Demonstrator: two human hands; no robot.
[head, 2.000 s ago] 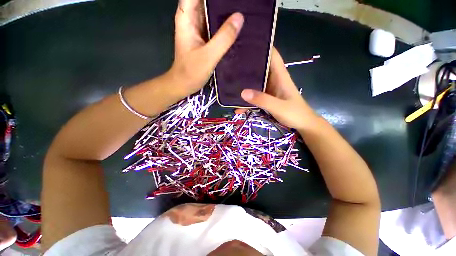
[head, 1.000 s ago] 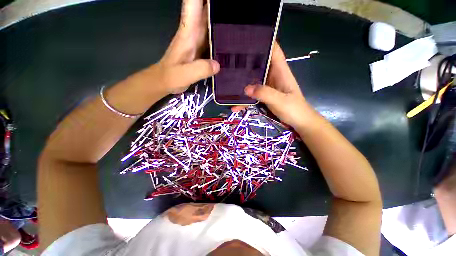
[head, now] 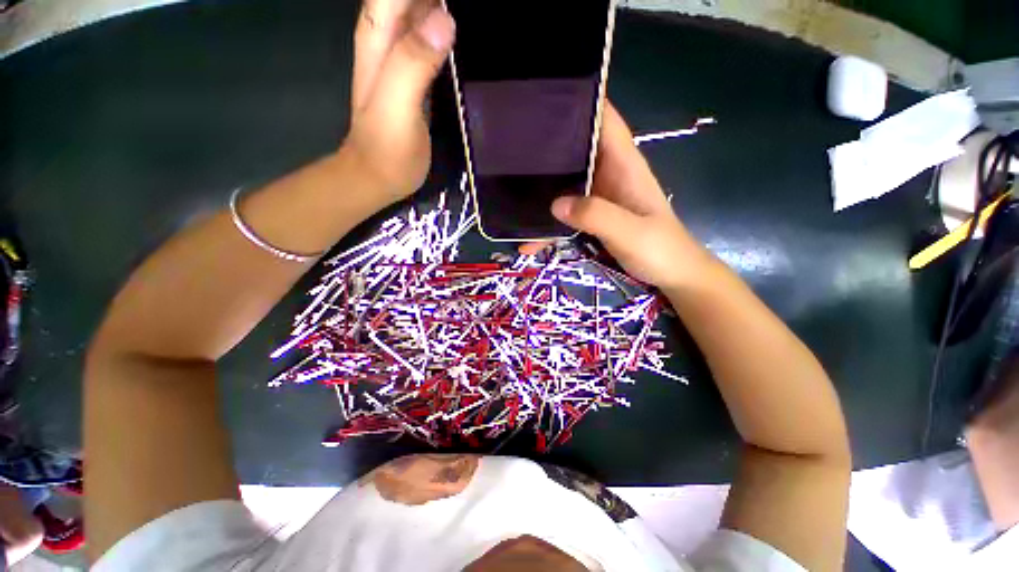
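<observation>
A smartphone (head: 531,134) with a dark face and pale gold rim is held upright over the dark mat, its top cut off by the upper edge. My right hand (head: 626,201) grips its lower right side, thumb on the lower corner of the face. My left hand (head: 397,89) is at its upper left side, thumb by the rim; its fingertips are cut off or hidden, so its grip cannot be told. Below the phone lies a large tangled pile of thin red-and-white parts (head: 481,346).
One thin white part (head: 670,133) lies right of the phone. At the right are a white rounded case (head: 857,88), a white paper slip (head: 903,149), a yellow-handled tool (head: 955,244) and black cables (head: 948,335). Part of a person (head: 994,453) shows at the right edge.
My left thumb has moved off the phone's face, up and left to its rim. The phone has shifted slightly left, and its displayed picture has changed. My right hand keeps its hold.
</observation>
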